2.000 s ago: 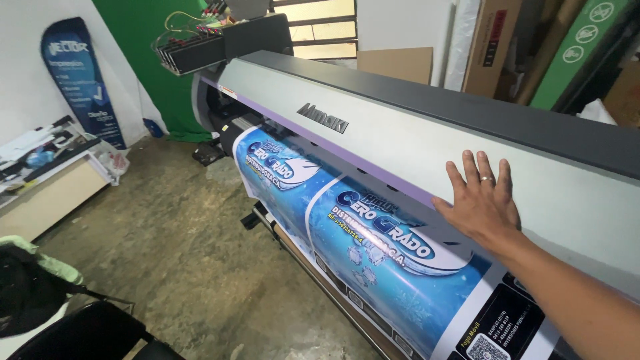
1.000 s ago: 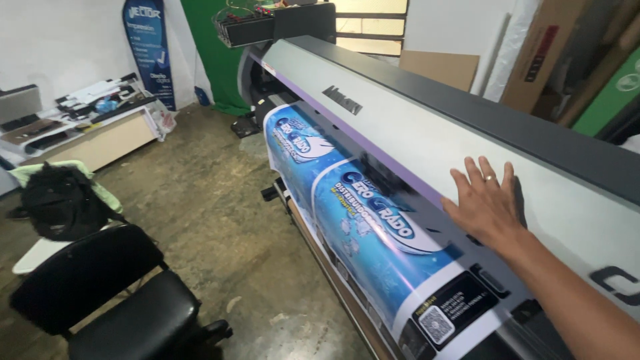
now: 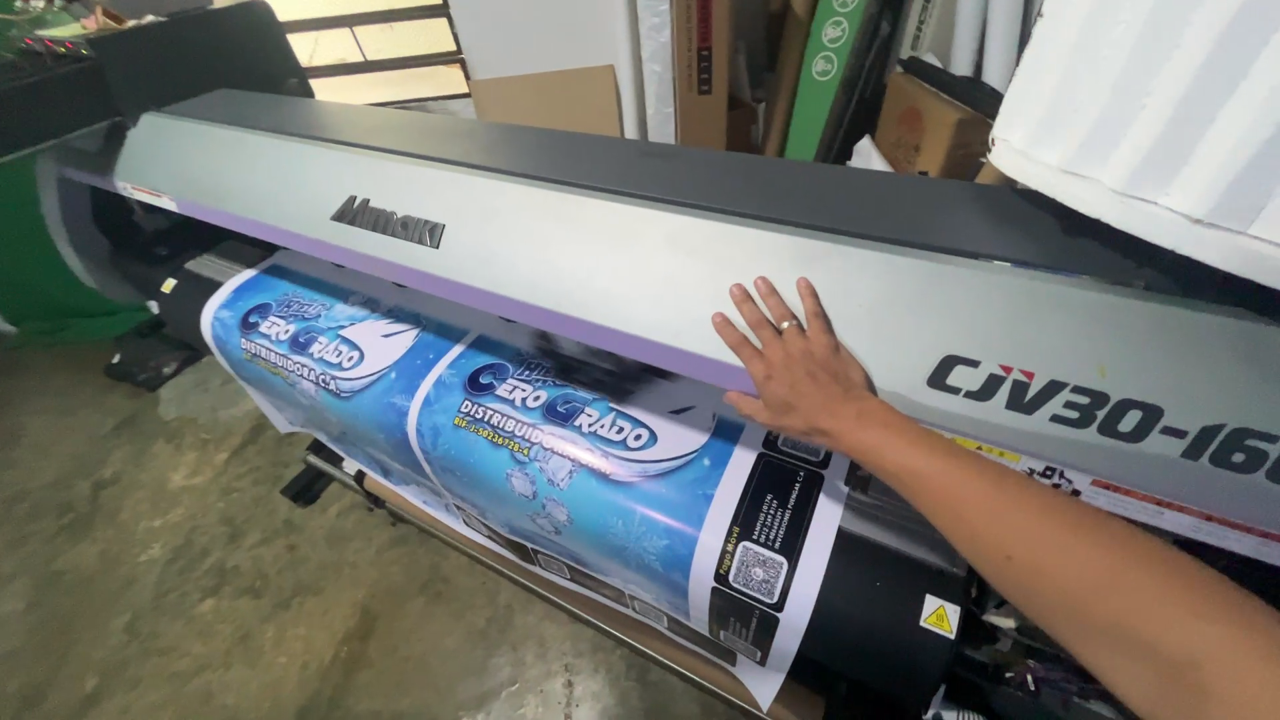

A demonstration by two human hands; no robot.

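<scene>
My right hand (image 3: 800, 368) lies flat on the front cover (image 3: 620, 290) of a grey Mimaki wide-format printer, its fingers spread and a ring on one of them. It grips nothing. The cover is down. Below it, a printed sheet (image 3: 590, 500) with blue ice-themed panels and smaller black panels curves out over the printer's black front. The sheet bears writing and printed codes. My left hand is out of the frame.
A metal bar (image 3: 540, 580) runs below the sheet, above a stained concrete floor (image 3: 200, 560). Behind the printer stand a cardboard sheet (image 3: 550, 100), tall boxes and a cardboard box (image 3: 925, 125). A white ribbed object (image 3: 1150, 120) juts in at the upper right.
The view has swung right, taking the black chair and the floor banner out of sight. My right hand stays spread on the printer cover.
</scene>
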